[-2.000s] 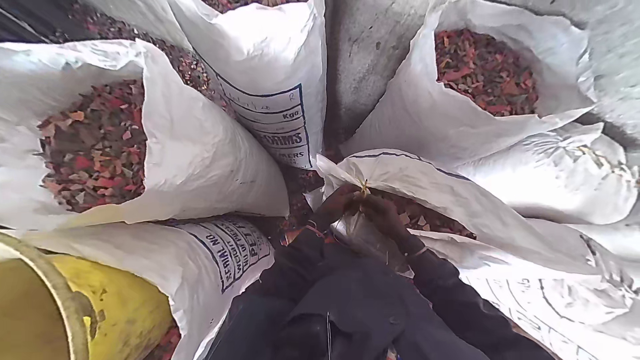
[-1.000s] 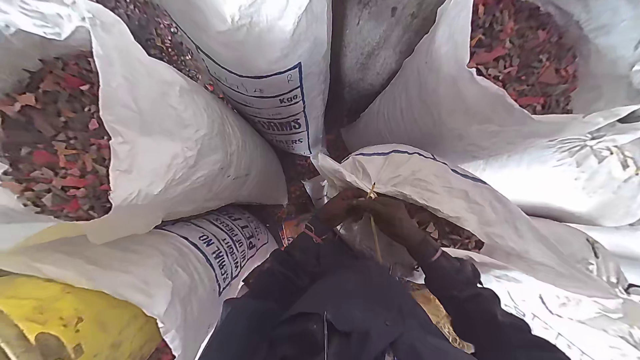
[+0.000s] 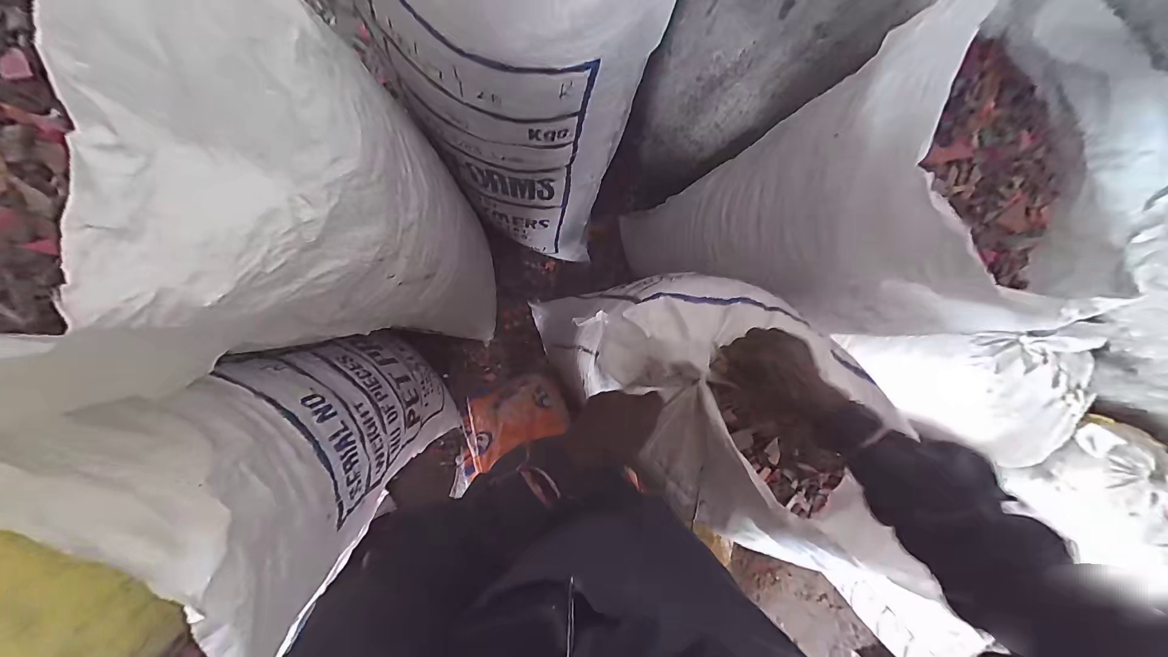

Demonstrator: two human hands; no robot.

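Note:
A white woven sack (image 3: pixel 730 306) with a blue printed line lies before me, its mouth partly open over reddish and brown chips (image 3: pixel 794 470). Its cloth is gathered into a pleated knot (image 3: pixel 691 374) on the near left of the mouth. My left hand (image 3: pixel 616 424) is against the gathered cloth at the left; its fingers are dark and blurred, so its grip is unclear. Over the opening, to the right of the knot, my right hand (image 3: pixel 766 365) is at the sack's far inner edge, its fingertips hard to make out.
Open white sacks of chips stand at the left (image 3: pixel 265 182) and right (image 3: pixel 794 201). A printed sack (image 3: pixel 538 100) stands ahead, another (image 3: pixel 301 447) at lower left. An orange plastic packet (image 3: pixel 516 420) lies on the chip-strewn floor. A yellow container or bag (image 3: pixel 73 593) is at the lower left corner.
Both hands were together at the knot; now they are apart, the right hand over the sack's opening and the left beside the gathered cloth. More of the orange packet shows.

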